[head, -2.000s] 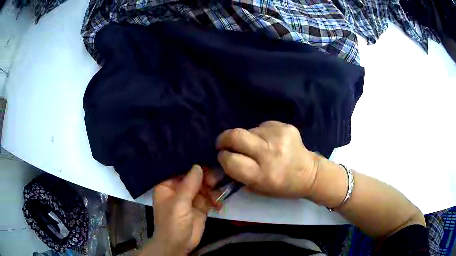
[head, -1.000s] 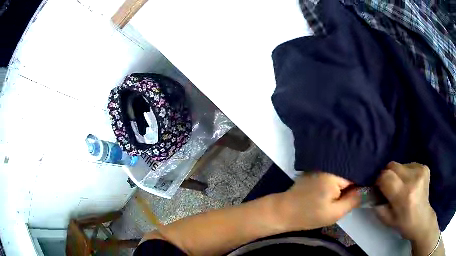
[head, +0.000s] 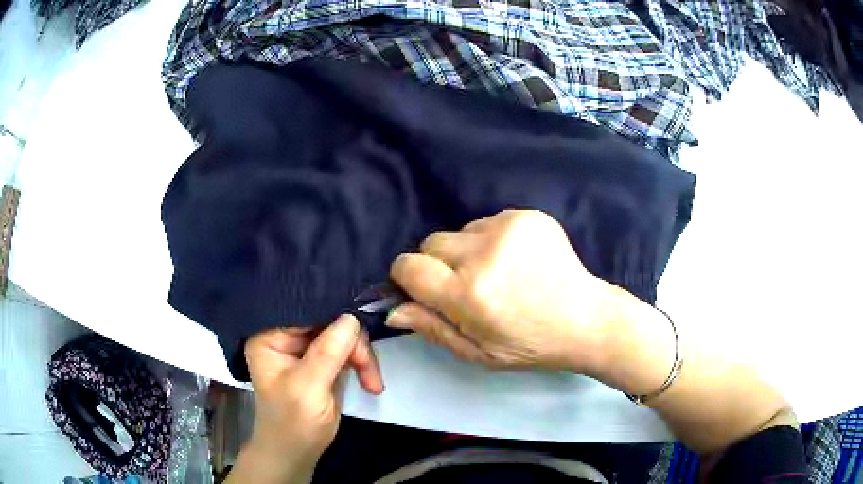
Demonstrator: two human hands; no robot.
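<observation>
A plain navy cloth panel point(head: 312, 180) lies spread on the white table, its lower edge towards me. Fine puckered rows show near that edge. The plaid skirt fabric point(head: 530, 57) lies crumpled beyond it. My left hand point(head: 308, 383) pinches the panel's near edge between thumb and fingers. My right hand point(head: 516, 288) holds thread snips point(head: 378, 304), whose blades point left beside my left thumb at the edge. Most of the snips is hidden in the right hand.
The white table point(head: 85, 208) has a curved near edge. A dark floral-patterned item point(head: 109, 406) with an opening stands below the table at left. Blue slatted plastic point(head: 679, 463) shows at bottom right. More dark and plaid cloth lies at the far right.
The view swung left towards the floral item, then back over the panel. Compared with two seconds ago, the left hand is farther left along the edge, and the snip blades now show at the cloth.
</observation>
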